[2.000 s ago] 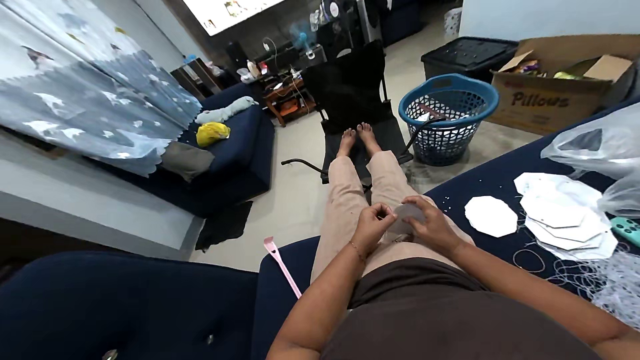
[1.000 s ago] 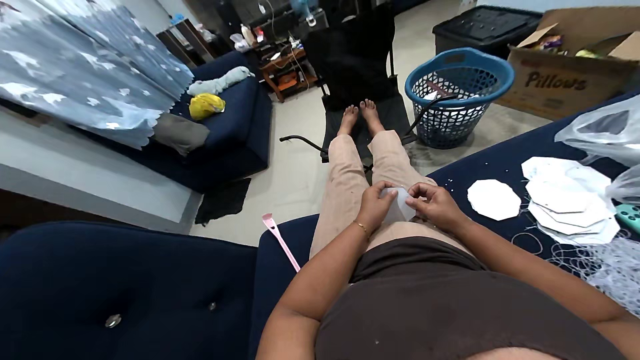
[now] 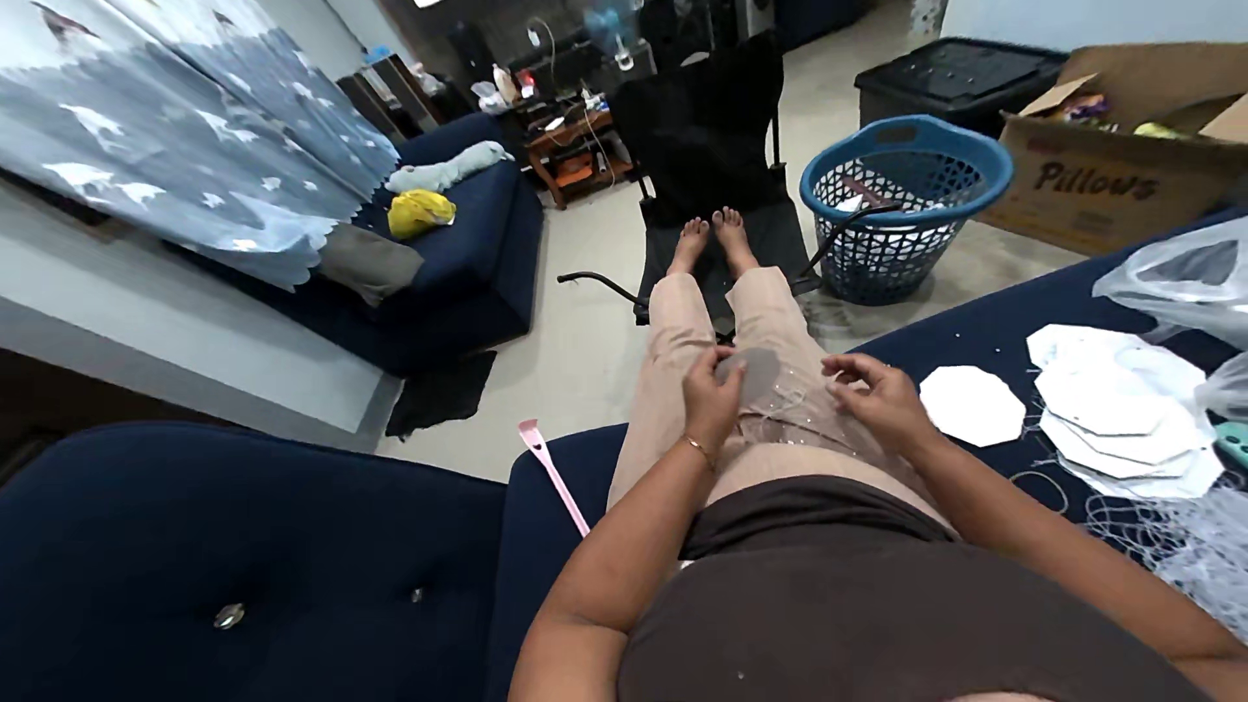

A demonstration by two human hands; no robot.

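Above my lap, my left hand (image 3: 714, 395) pinches a thin grey translucent disc (image 3: 760, 375) between thumb and fingers. My right hand (image 3: 873, 395) is a little to the right of it, fingers curled and thumb near them; whether it pinches something fine cannot be told. A clear plastic piece with small bright specks (image 3: 795, 424) lies on my thighs between the hands. On the sofa at my right are a single white polygonal sheet (image 3: 972, 406) and a pile of similar white sheets (image 3: 1121, 409).
White netting (image 3: 1185, 556), a loop of cord (image 3: 1039, 490) and clear plastic bags (image 3: 1185, 278) lie at the right. A pink long-handled stick (image 3: 554, 478) rests at the left sofa edge. Ahead are a black folding chair (image 3: 702, 127), a blue laundry basket (image 3: 907, 210) and a cardboard box (image 3: 1111, 185).
My hands were close together at the pale disc; now they are apart, my right hand having moved rightward. The disc stays with my left hand.
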